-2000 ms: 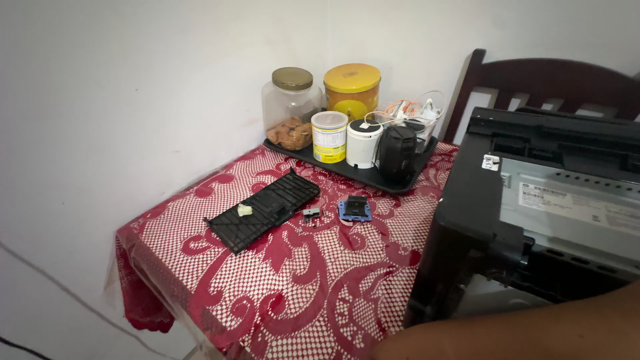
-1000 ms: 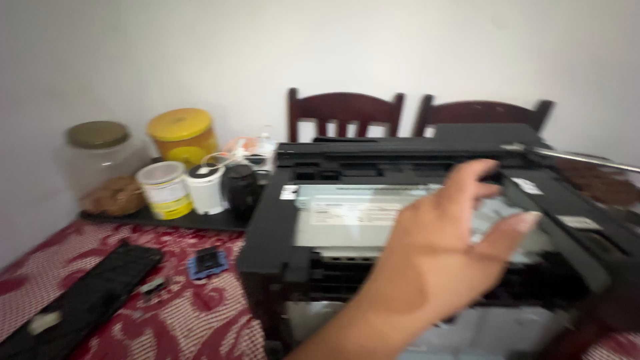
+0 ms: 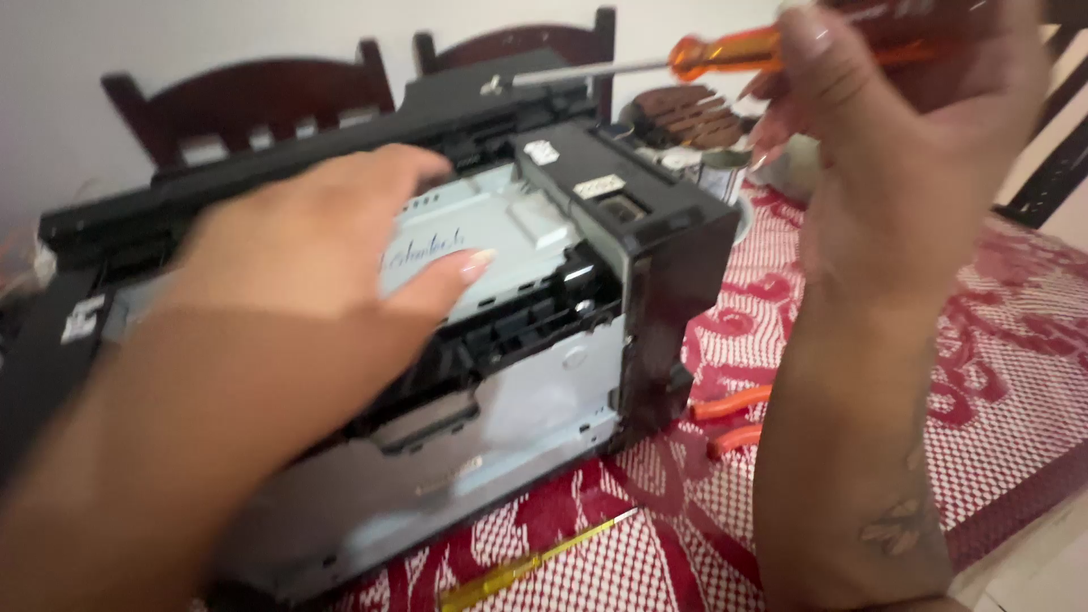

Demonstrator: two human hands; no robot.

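An opened black printer housing [image 3: 680, 246] with a grey metal inner plate [image 3: 484, 221] stands on the table. Over its left part is my left hand [image 3: 314, 229], blurred, fingers and thumb apart, holding nothing. My right hand [image 3: 892, 110], raised at the upper right, grips a screwdriver [image 3: 731, 55] by its orange handle. The shaft points left over the printer's rear edge, and a small blurred piece [image 3: 493, 85] shows at its tip. A second screwdriver with a yellow handle [image 3: 493, 582] lies on the cloth in front of the printer.
A red and white patterned tablecloth [image 3: 1003, 340] covers the table. Orange-red tool handles [image 3: 731, 404] lie right of the printer, partly behind my right forearm. Dark wooden chairs [image 3: 263, 85] stand behind. A brown slatted object [image 3: 688, 115] and a cup [image 3: 722, 174] sit beyond the printer's right side.
The view has swung far to the right, off the jars and loose parts. My right hand with the orange screwdriver has come into view; one second ago only a shaft showed at the right edge.
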